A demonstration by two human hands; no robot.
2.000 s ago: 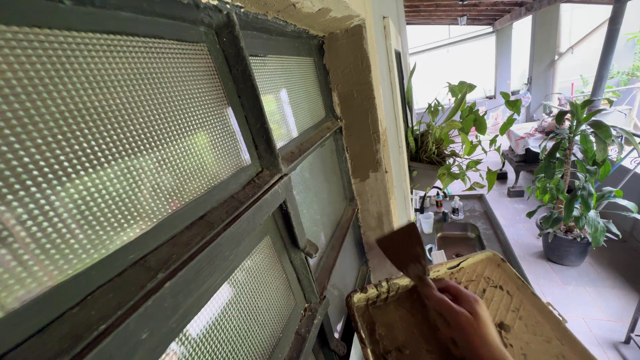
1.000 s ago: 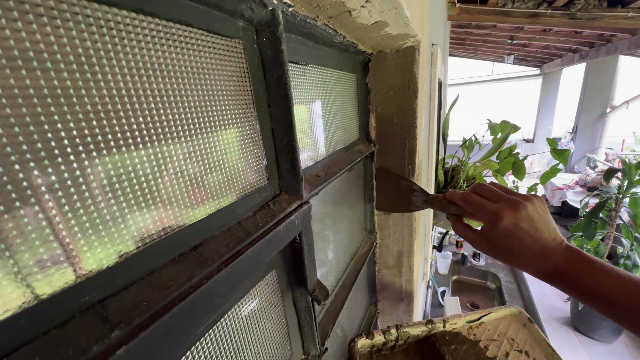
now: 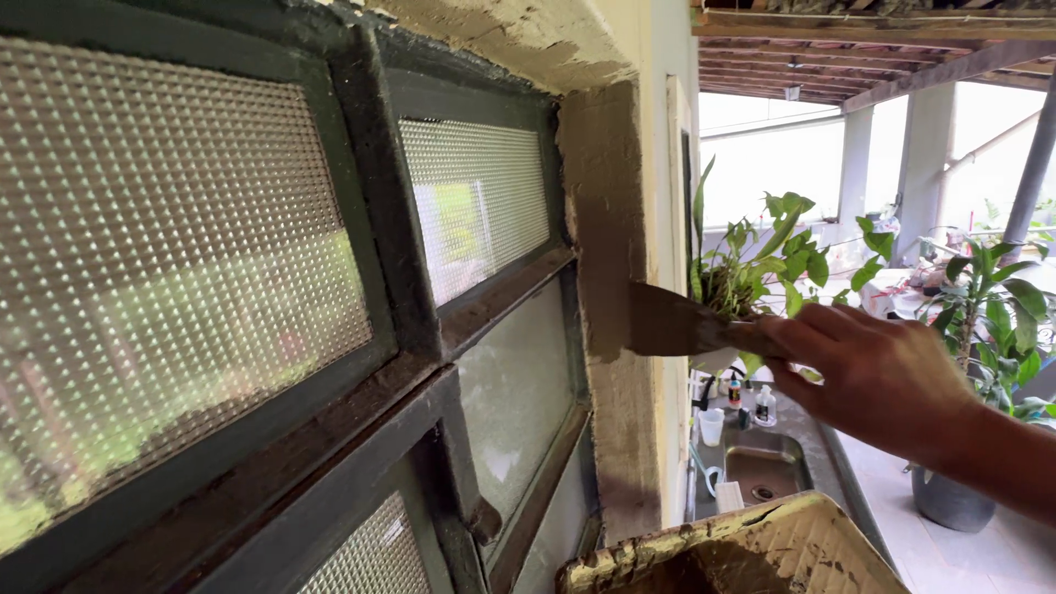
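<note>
My right hand [image 3: 874,384] grips the handle of a putty knife [image 3: 672,322], its broad blade against the edge of the window reveal [image 3: 609,223]. Brown, damp-looking filler covers the upper part of this reveal; the lower part looks lighter. Below, at the bottom edge, a paint tray [image 3: 804,540] smeared with brown filler shows in part; what holds it is out of view. My left hand is not seen.
A dark metal window frame [image 3: 404,289] with textured glass [image 3: 181,247] fills the left side. Beyond the wall are a steel sink [image 3: 767,466] with bottles and a cup, a leafy plant [image 3: 767,256], and a potted plant [image 3: 953,499] on the tiled floor.
Two seconds ago my right hand held the putty knife over the tray; it then rose to the window reveal. The tray now shows lower in view.
</note>
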